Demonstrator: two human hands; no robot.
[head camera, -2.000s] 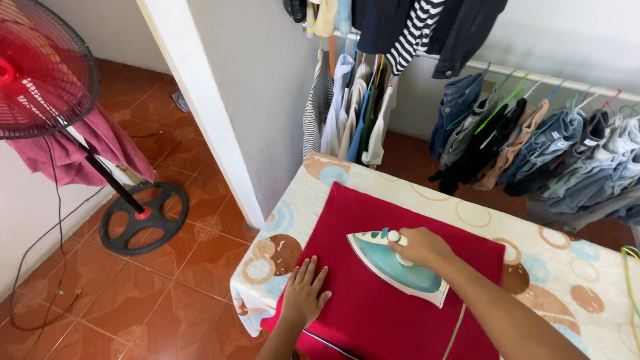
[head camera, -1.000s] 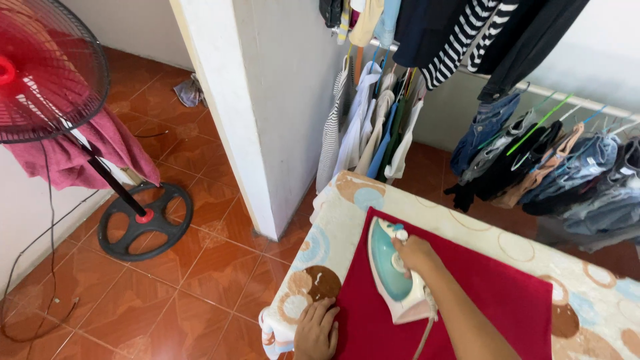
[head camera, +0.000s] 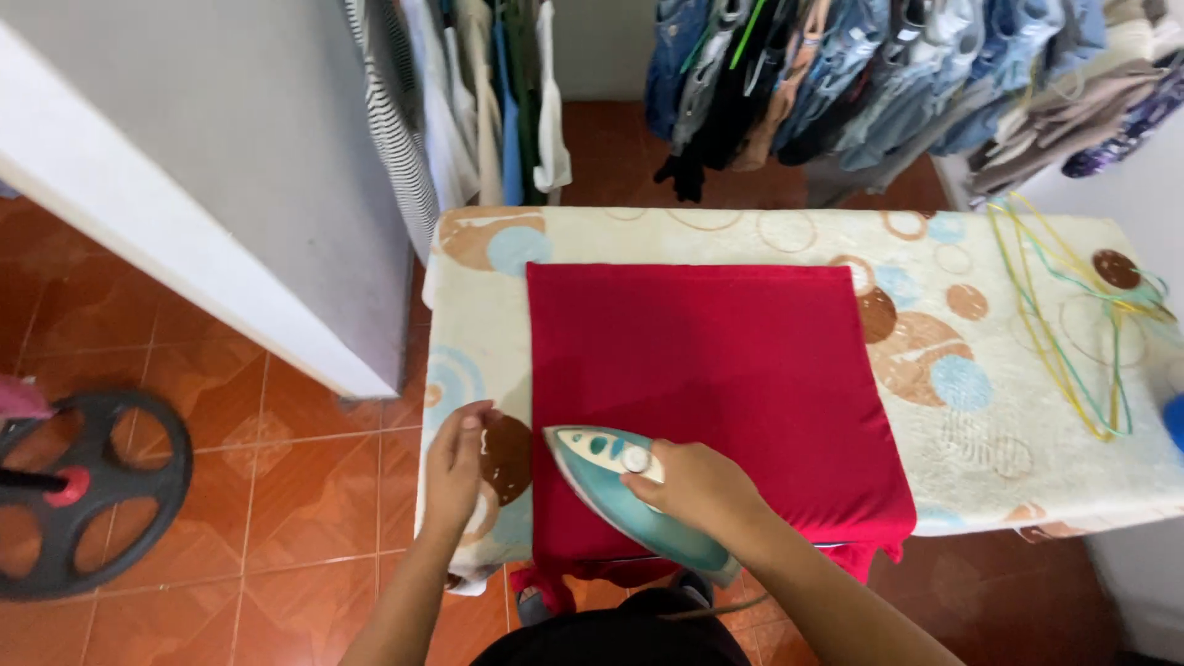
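A red cloth garment (head camera: 703, 370) lies spread on the patterned ironing surface (head camera: 980, 481), its near edge hanging over the front. My right hand (head camera: 698, 486) is closed around the handle of a teal and white clothes iron (head camera: 610, 481). The iron rests on the cloth's near left part, its tip pointing left and away from me at the cloth's left edge. Beside that edge, my left hand (head camera: 461, 458) is over the patterned cover with nothing in it, its fingers a little apart and pointing away from me.
Wire hangers (head camera: 1064, 314) lie at the right end of the surface. Jeans and other clothes (head camera: 860, 83) hang beyond it, and shirts (head camera: 462, 102) hang behind its left corner. A wall edge (head camera: 231, 240) and the round fan base (head camera: 88, 490) are at left. The iron's cord (head camera: 717, 610) trails near my body.
The iron, in my right hand, has moved to the cloth's near left side and its tip has turned leftward. My left hand lies beside the cloth's left edge. The view has shifted right.
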